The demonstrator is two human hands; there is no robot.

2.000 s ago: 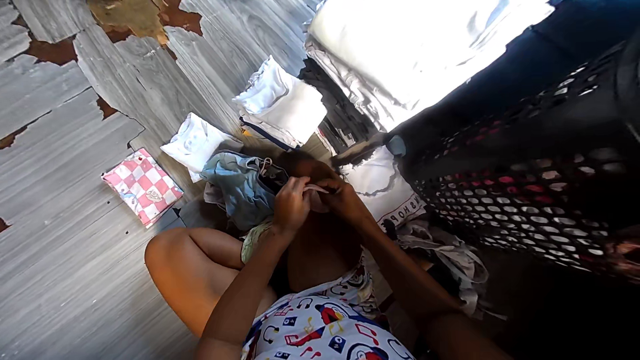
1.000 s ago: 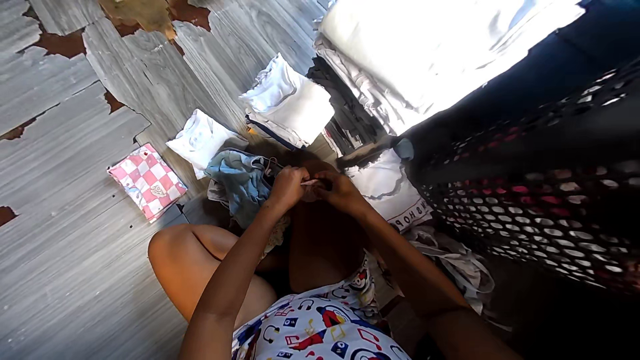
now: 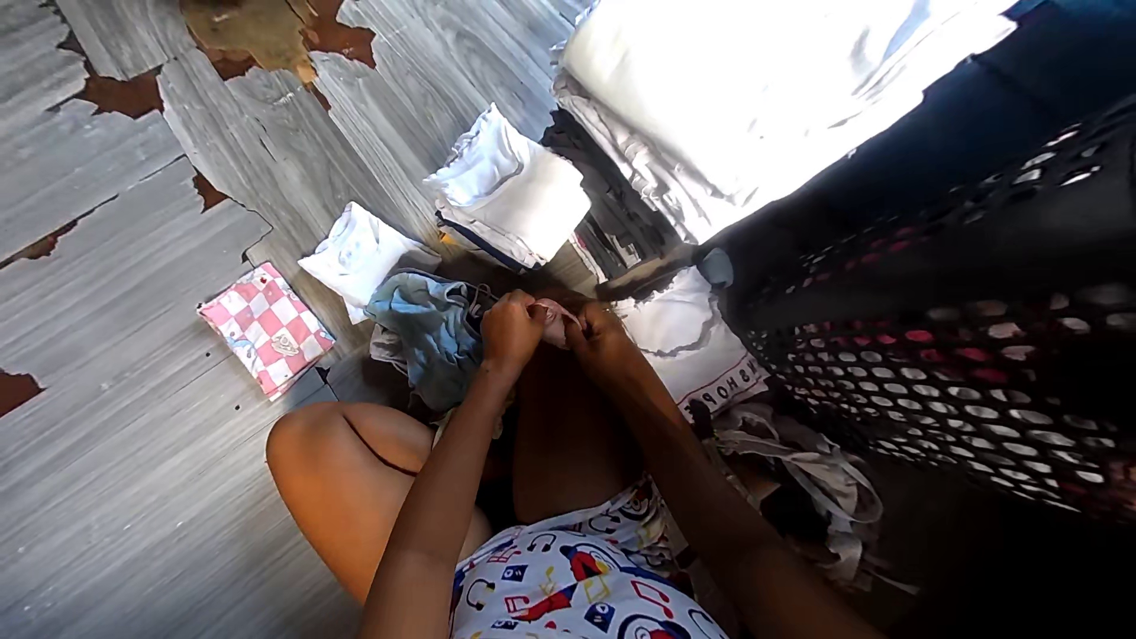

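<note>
A small pink piece of cloth (image 3: 556, 323) is stretched between my two hands, above my leg. My left hand (image 3: 513, 330) pinches its left side and my right hand (image 3: 602, 337) pinches its right side. Just left of my left hand lies a crumpled light-blue garment (image 3: 428, 333). A white folded cloth (image 3: 362, 256) and a pink-and-white checked folded cloth (image 3: 271, 330) lie farther left on the floor. Beyond my hands sits a stack of folded white clothes (image 3: 524, 200). To the right of my right hand is a white garment with printed lettering (image 3: 688, 337).
A large pile of white folded fabric (image 3: 763, 98) stands at the upper right. A dark perforated plastic basket (image 3: 958, 355) fills the right side, with crumpled cloth strips (image 3: 830, 475) below it. Grey wood-look flooring (image 3: 133, 497) has torn patches at the upper left.
The pink cloth now shows more plainly between my hands, which are a little farther apart than one second ago. The surrounding clothes have not plainly moved.
</note>
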